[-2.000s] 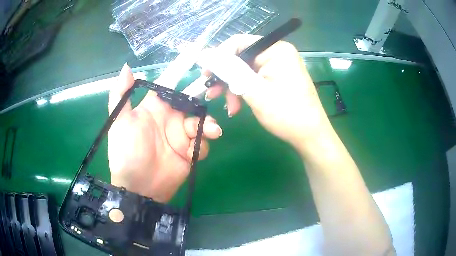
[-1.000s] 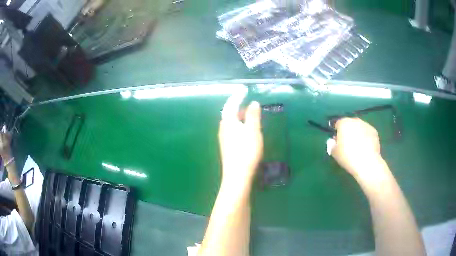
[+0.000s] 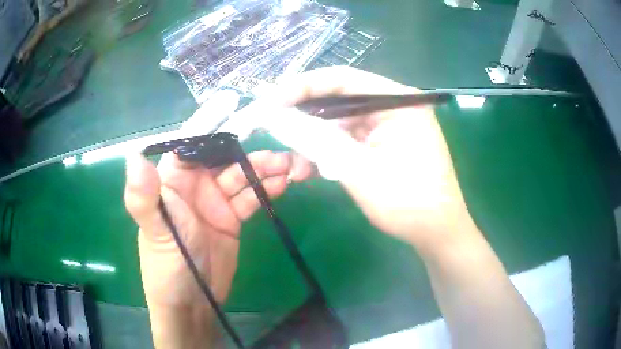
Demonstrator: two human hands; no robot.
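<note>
A black phone middle frame (image 3: 272, 211) is held up in front of me, its far end raised and its solid plate end low, blurred and cut by the bottom edge. My left hand (image 3: 204, 198) holds it from beneath, with the thumb at the far left corner. My right hand (image 3: 381, 150) is at the frame's far end and grips a dark slim handle (image 3: 368, 104), a pen-like tool. Its tip is hidden by the bright, overexposed fingers. Any small part between the fingertips cannot be made out.
Clear plastic sheets with rows of small parts (image 3: 252, 44) lie beyond the pale edge strip (image 3: 504, 90). A black blister tray (image 3: 51, 317) is at the lower left. A white sheet (image 3: 551, 293) lies under my right forearm. A white post (image 3: 521, 41) stands at the far right.
One second ago my hands were apart low over the bench, near two frames. Now they are together, with a frame raised in my left hand. The view has shifted right.
</note>
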